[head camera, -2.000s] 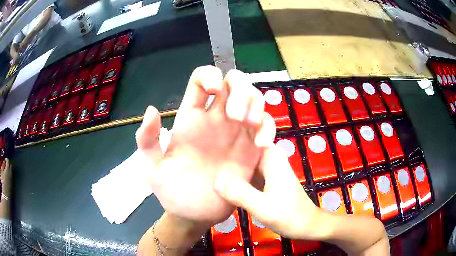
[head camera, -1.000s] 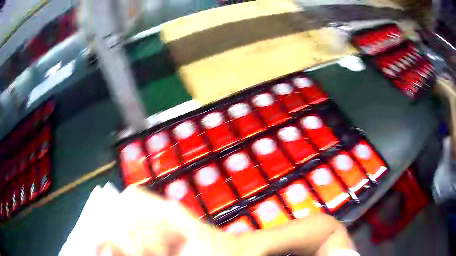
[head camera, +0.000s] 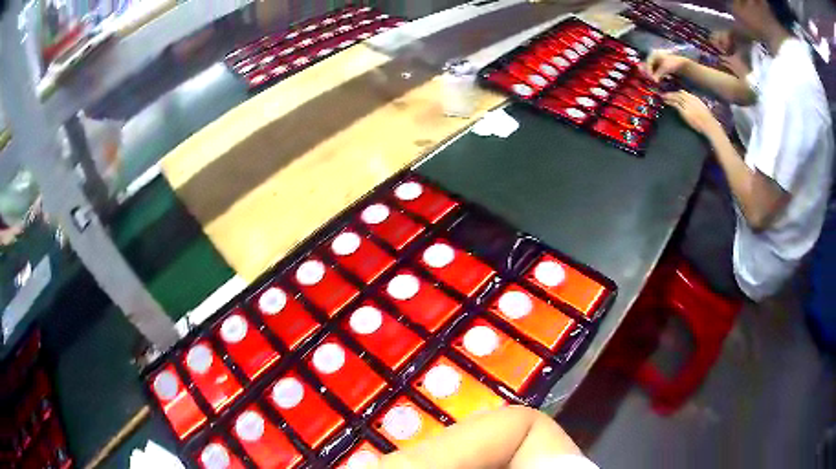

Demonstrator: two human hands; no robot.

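Observation:
A glossy black blister tray [head camera: 600, 307] lies in front of me with rows of red housings [head camera: 394, 334]. Each visible housing has a plain pale circle [head camera: 366, 320] near its upper end. A black, shiny gap shows near the right end of the middle row. Part of a bare wrist or hand, apparently my right hand [head camera: 500, 440], shows over the tray's near edge. It is cut off by the bottom edge, and its fingers cannot be made out. My left hand is not in view.
White paper [head camera: 156, 457] shows at the bottom left. A tan board [head camera: 321, 165] and metal upright [head camera: 101, 243] stand beyond the tray. A person [head camera: 779, 165] in white works at another tray [head camera: 632, 137] at the upper right. A red stool [head camera: 692, 334] is at the right.
The view has swung right, bringing the person and second tray into sight. My hands, earlier together in front of the tray, have dropped low, with only one part still showing.

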